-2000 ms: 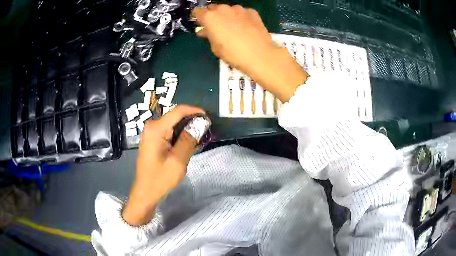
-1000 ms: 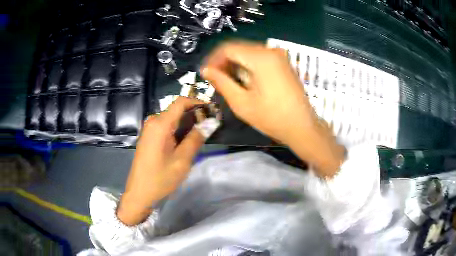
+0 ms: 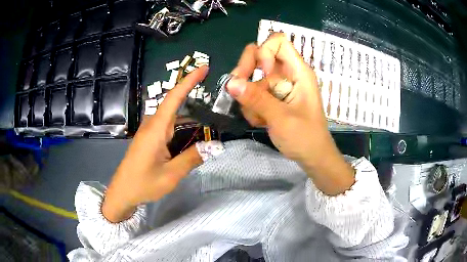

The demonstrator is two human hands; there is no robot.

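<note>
My left hand (image 3: 146,158) has a white wrap on its thumb and holds a black housing (image 3: 184,134) between thumb and fingers. A thin red wire and a small tan strip show at the housing; its far side is blurred. My right hand (image 3: 289,102) pinches a shiny ring part with a flat tail (image 3: 223,95) between thumb and finger, the tail pointing down close above the housing. Whether they touch, I cannot tell.
A black blister tray (image 3: 82,105) is at the left. White pads (image 3: 154,88) lie beside it, with shiny loose parts (image 3: 166,21) beyond. A white foam tray (image 3: 358,82) with rows of strips is at the right. Machine fixtures (image 3: 438,225) are at the lower right.
My right hand has come back from the far pile of shiny parts with a ring part and is now beside my left hand. My left fingers have spread straighter around the housing.
</note>
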